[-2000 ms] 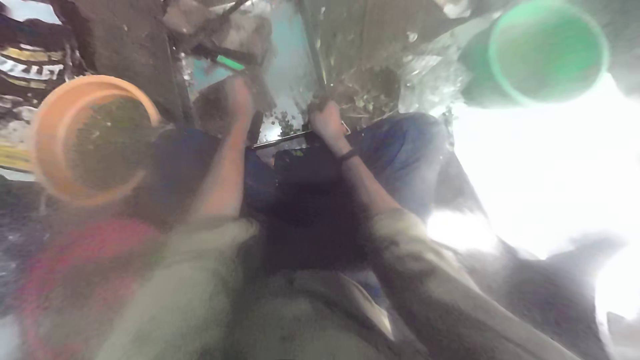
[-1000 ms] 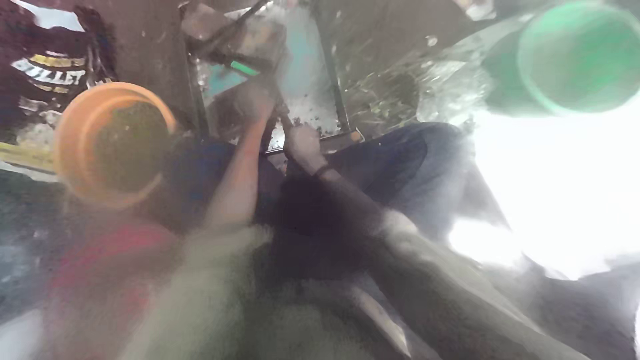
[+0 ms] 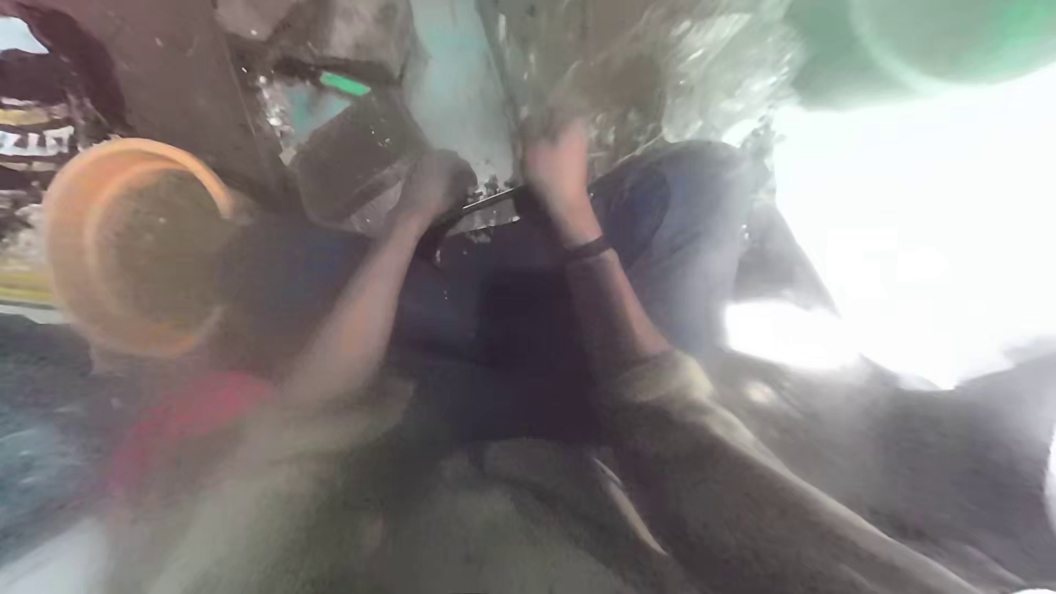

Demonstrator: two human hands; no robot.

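Note:
My left hand [image 3: 433, 186] is blurred, at the near edge of a shallow tray [image 3: 462, 91] with a pale blue-green bottom, beside a dark blocky object [image 3: 359, 153]. My right hand [image 3: 561, 165], with a dark band at its wrist, is at the tray's near right side. A thin dark bar [image 3: 491, 200] runs between the two hands; blur hides how the fingers meet it. A bright green strip [image 3: 345, 83] lies above the dark block, in the left part of the tray.
An orange bucket [image 3: 70, 247] with dark greenish contents stands at the left. A green tub [image 3: 891, 49] is at the upper right, near crumpled clear plastic [image 3: 726, 74]. Something red [image 3: 198, 404] shows at the lower left. A dark bag with printing [image 3: 41, 124] lies far left.
My hands were close together over the tray a second ago; now they are farther apart, the right one moved to the right. The dark bar now shows between them.

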